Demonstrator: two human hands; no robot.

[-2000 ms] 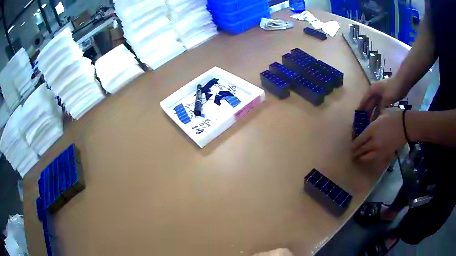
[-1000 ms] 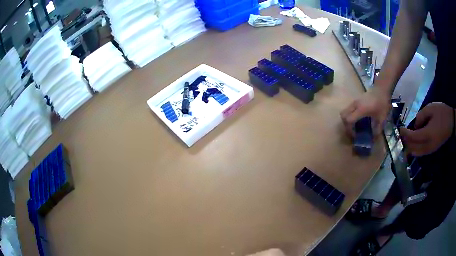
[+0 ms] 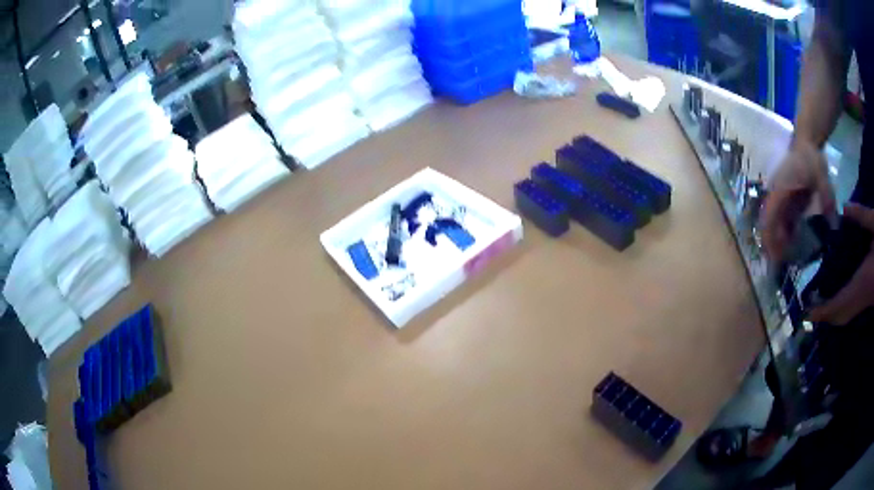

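Note:
Neither of my hands is in view. A dark-blue segmented block [image 3: 636, 417] lies alone near the table's right front edge. A group of similar blocks [image 3: 594, 191] lies side by side at the back right. Another packed group of blue blocks [image 3: 123, 368] lies at the left edge. A shallow white tray [image 3: 364, 290] with a pink-red label sits mid-table. It holds blue pieces, black bits and a slim dark item.
Another person's hands [image 3: 800, 196] hold a dark block at the right, over a metal rail fixture with posts [image 3: 714, 134]. White foam stacks [image 3: 297, 81] and blue bins [image 3: 470, 48] line the back. A small dark block [image 3: 618, 103] and white cloth [image 3: 637, 86] lie at the far end.
The view has shifted, so the table things sit lower. A pale shape at the bottom edge has left view. The other person's block has moved from the table to over the rail.

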